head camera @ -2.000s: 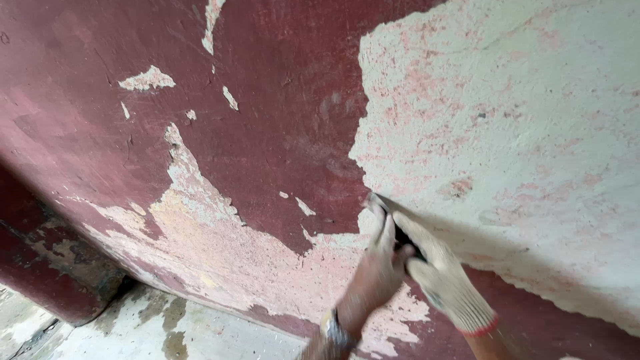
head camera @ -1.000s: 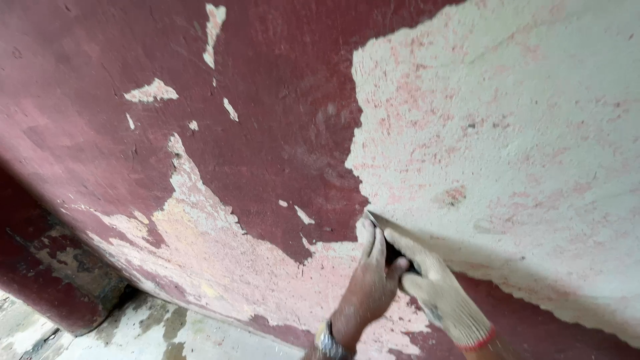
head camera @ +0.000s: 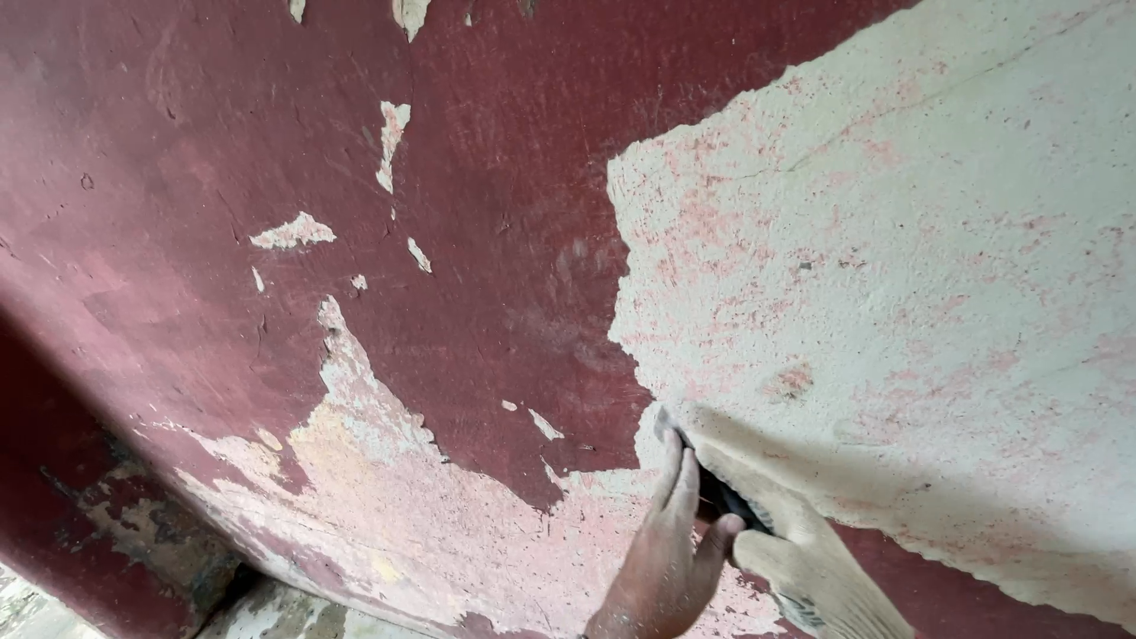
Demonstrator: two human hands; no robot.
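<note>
My right hand [head camera: 799, 550], in a pale knitted glove, is closed around the black handle of a scraper [head camera: 728, 506] at the lower centre right. The scraper's small metal blade [head camera: 664, 424] lies against the wall beside the ragged edge of the dark red paint [head camera: 532, 311]. Bare and dusty, my left hand [head camera: 661, 550] has its fingers laid along the scraper just below the blade, with its thumb near the handle and the glove. To the right spreads exposed pale plaster [head camera: 932, 293] with pinkish traces. The hands hide part of the tool.
Small chipped spots, such as a pale patch [head camera: 293, 232], dot the red paint. Pinkish bare plaster [head camera: 497, 532] runs along the lower wall. At the lower left, a dark red projecting surface [head camera: 98, 497] with peeling paint meets a stained pale floor [head camera: 293, 612].
The view has shifted slightly, and the wrist with a watch on it, seen earlier, is now almost out of frame. Both hands remain at the scraper by the paint edge.
</note>
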